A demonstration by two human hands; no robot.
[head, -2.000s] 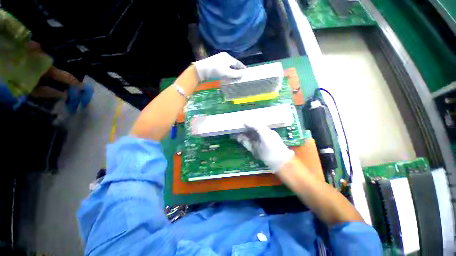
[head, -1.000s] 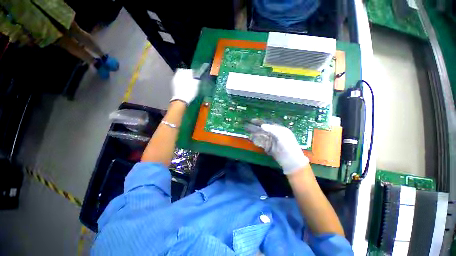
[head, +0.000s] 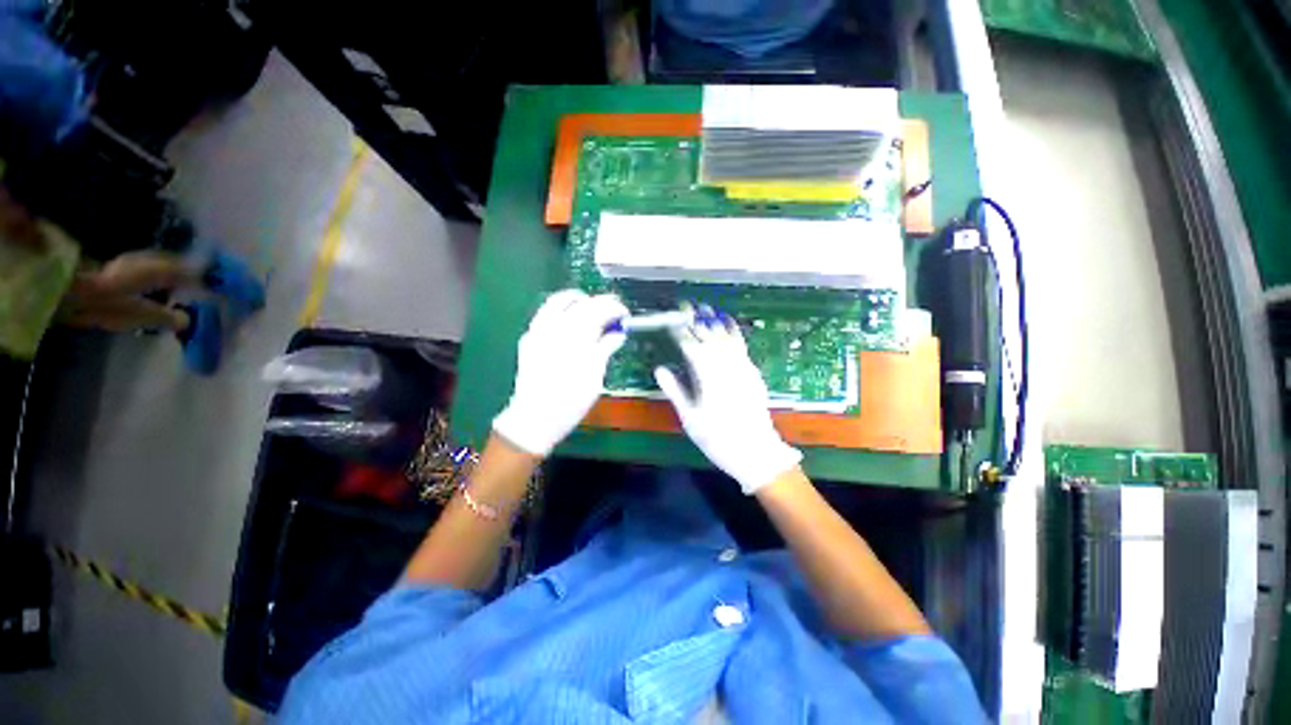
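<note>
The green circuit board (head: 793,340) lies on the orange jig (head: 899,404) on the green mat (head: 517,255). It carries a long white-silver heatsink bar (head: 750,249) and a finned heatsink (head: 800,135) with a yellow strip (head: 793,190) at its base. My left hand (head: 561,366), in a white glove, and my right hand (head: 725,390), also gloved, meet over the board's near part. Between their fingertips they hold a slim pale marker pen (head: 653,323), lying roughly level.
The electric screwdriver (head: 963,319) with its cord lies at the mat's right. A black parts bin (head: 262,567) with screws (head: 442,465) and clear bags (head: 329,374) is at left. Another board (head: 1133,465) with heatsinks is at lower right. A person's arm (head: 128,283) shows at far left.
My left hand has moved from the mat's left edge to over the board with the slim pen. My right hand has shifted left and now meets it. The view has shifted slightly.
</note>
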